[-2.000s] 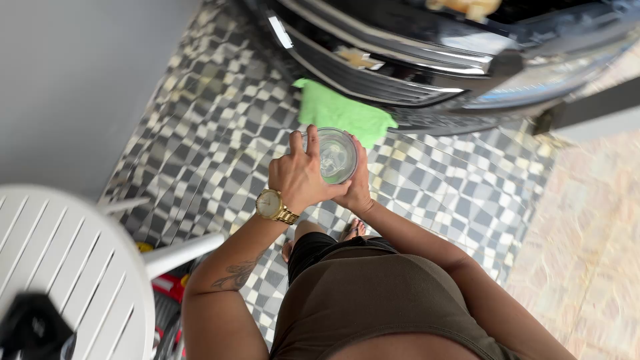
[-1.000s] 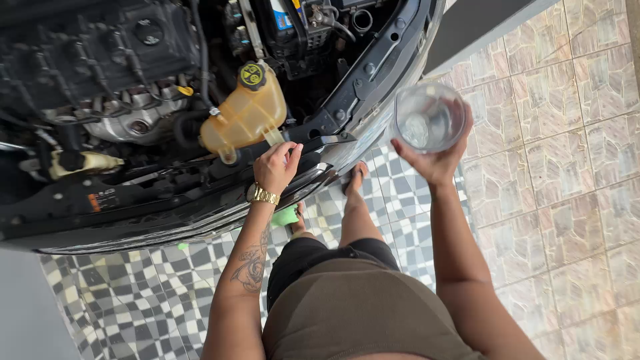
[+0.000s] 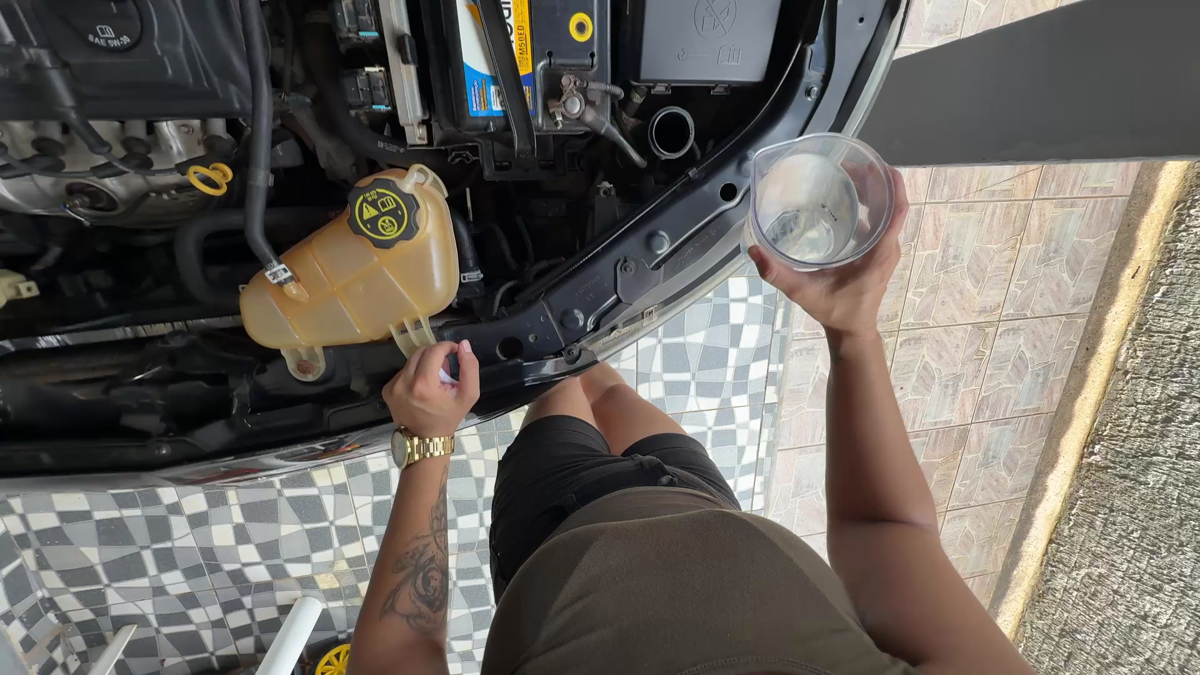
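Observation:
My left hand is at the front edge of the engine bay, just below the coolant expansion tank. Its fingers are curled around a small white object, mostly hidden. The amber plastic tank has a black screw cap seated on it, with yellow symbols. Out to the right, my right hand grips a clear plastic jug from below and the side, over the car's front corner. The jug's spout points left; whether it has liquid inside, I cannot tell.
Around the tank are the engine cover, a yellow dipstick ring, a car battery and an open black pipe mouth. The front frame rail curves up rightward. A dark grey post stands at right.
Both hands were together on the jug above the tiled floor two seconds ago; now only my right hand holds it, far to the right. My view has swung over the engine bay.

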